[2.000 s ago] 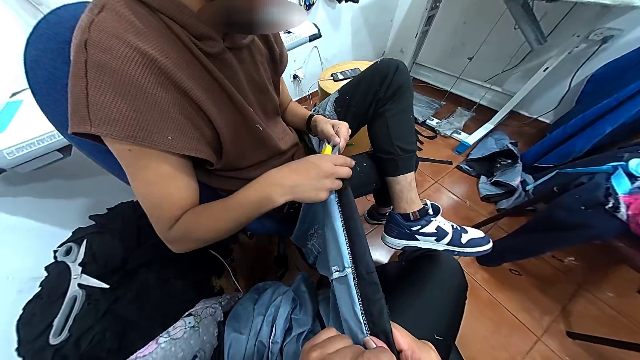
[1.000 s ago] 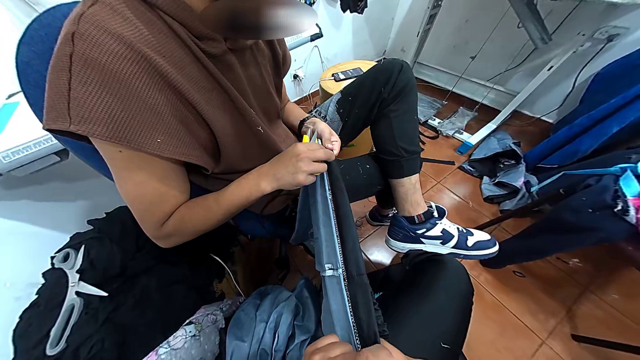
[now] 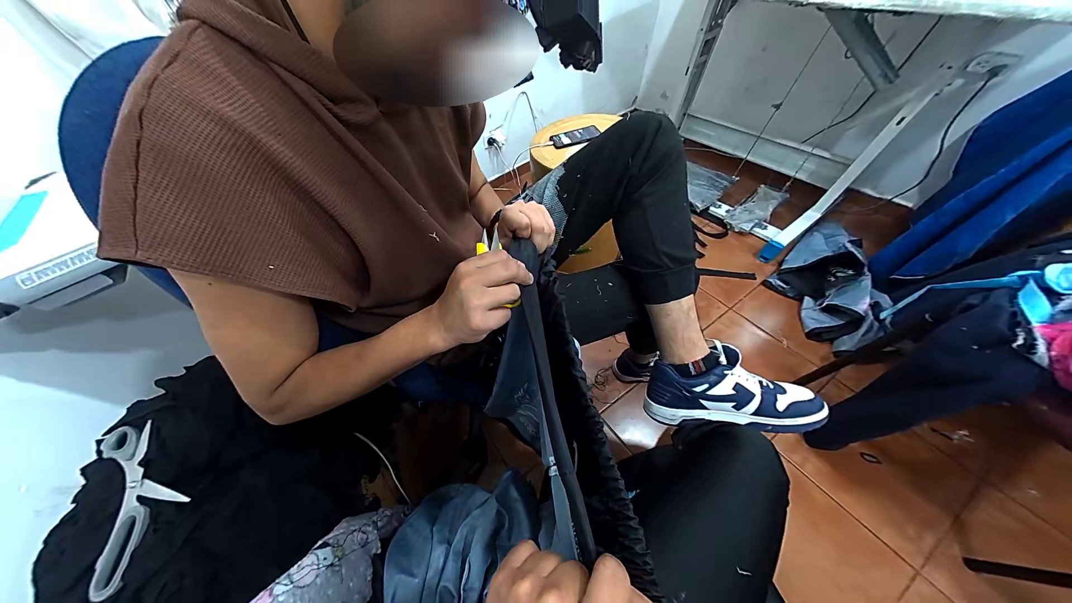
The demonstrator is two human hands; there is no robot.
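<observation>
At the bottom edge, my left hand (image 3: 537, 576) and my right hand (image 3: 615, 581) sit side by side, fingers closed on the near end of a dark garment's edge (image 3: 563, 469). The edge runs taut away from me to a seated co-worker. That person's one hand (image 3: 481, 297) grips small yellow-handled scissors (image 3: 492, 243) at the far end, and their other hand (image 3: 529, 224) pinches the fabric. A black gathered strip (image 3: 590, 419) hangs along the right of the edge. Grey-blue fabric (image 3: 461, 536) is bunched left of my hands.
White-handled scissors (image 3: 126, 519) lie spread on black cloth (image 3: 243, 469) at the left. A round stool (image 3: 548, 159) with a phone (image 3: 576, 136) stands behind the co-worker's knee. Their sneaker (image 3: 737, 398) is near my knee (image 3: 712, 494). Dark and blue garments (image 3: 946, 352) fill the right side.
The garment's edge has turned, so the pale stitched seam seen before is mostly out of sight and the black gathered strip shows. The co-worker's scissors now point up with their blades in view.
</observation>
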